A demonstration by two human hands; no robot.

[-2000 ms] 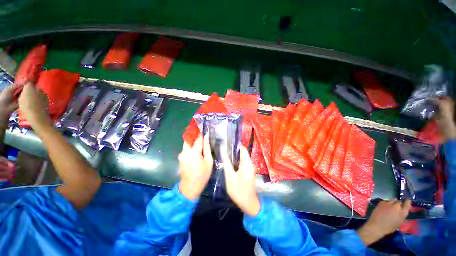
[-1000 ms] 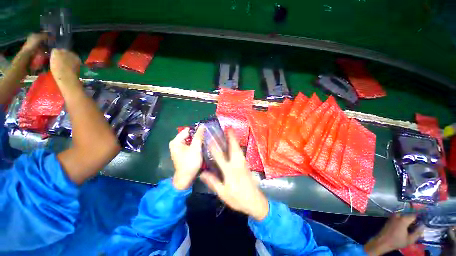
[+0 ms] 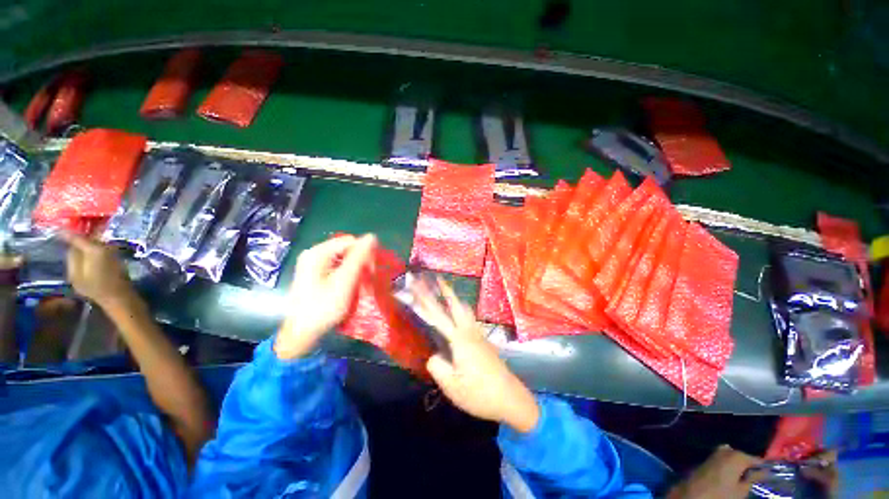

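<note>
My left hand [image 3: 322,292] grips the upper left edge of a red bubble bag [image 3: 382,310], held over the bench's front edge. A shiny static-shielding bag [image 3: 407,288] shows at its right side, mostly covered by the red bag and my fingers; how far it is inside cannot be told. My right hand [image 3: 478,363] lies against the shiny bag and the red bag's right side, fingers spread. A fanned pile of empty red bubble bags [image 3: 624,283] lies to the right, with a single red bag [image 3: 454,216] just left of it.
Several shielding bags [image 3: 200,219] lie on the bench at left, beside stacked red bags [image 3: 93,180]. The green belt [image 3: 341,117] carries grey and red packs. Dark shiny packs [image 3: 821,317] lie at right. A neighbour's arm [image 3: 146,331] is at left, another person's hands [image 3: 726,475] at lower right.
The shiny bag, earlier upright between my hands, now sits against the opened-out red bag. My left hand has moved up and left. Belt packs have shifted left. The left neighbour's arms have come down from the belt.
</note>
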